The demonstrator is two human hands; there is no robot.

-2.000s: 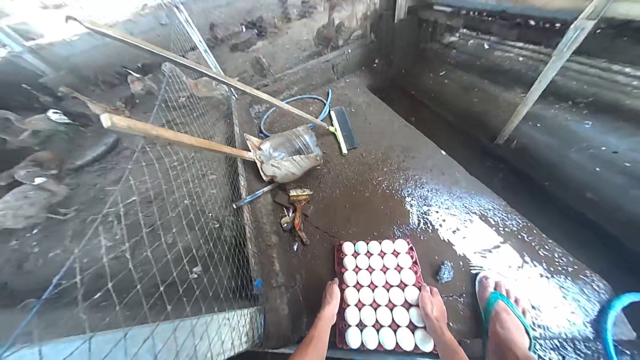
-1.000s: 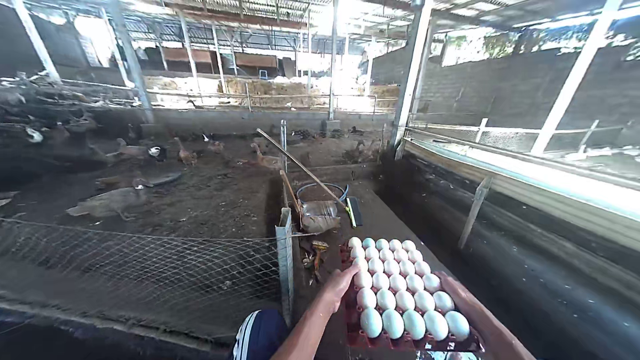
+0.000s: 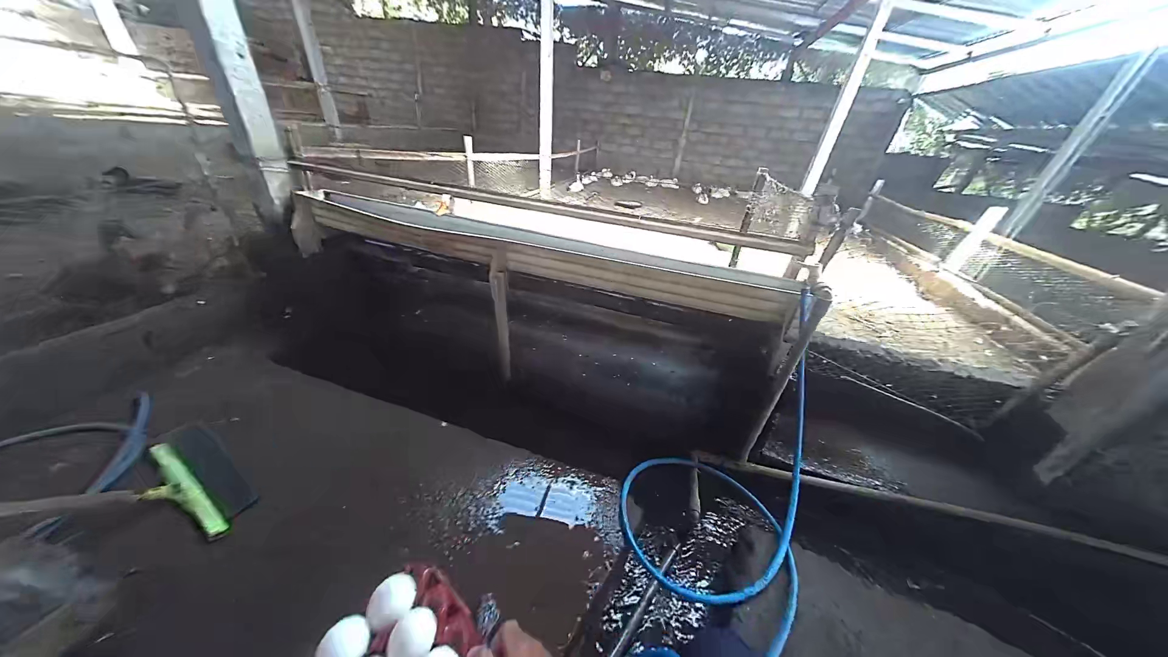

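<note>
At the bottom edge of the head view is one corner of a red egg tray (image 3: 449, 610) with several white eggs (image 3: 392, 599) in it. A small part of my right hand (image 3: 518, 641) shows at the tray's right side, its fingers against the rim. The rest of the tray is cut off by the frame. My left hand is out of view. Left of the tray, a broom or brush with a green head (image 3: 190, 491) and dark bristles lies on the wet floor.
A blue hose (image 3: 630, 511) loops at the right and runs up to a wooden post (image 3: 792, 370). A long raised trough (image 3: 566, 260) crosses behind a dark channel. Another hose (image 3: 137, 443) lies at the left. Wire-mesh pens and birds (image 3: 137, 182) are farther back.
The view has swung to the right. Both hands held the full egg tray in the earlier frames; now only its corner and part of my right hand show.
</note>
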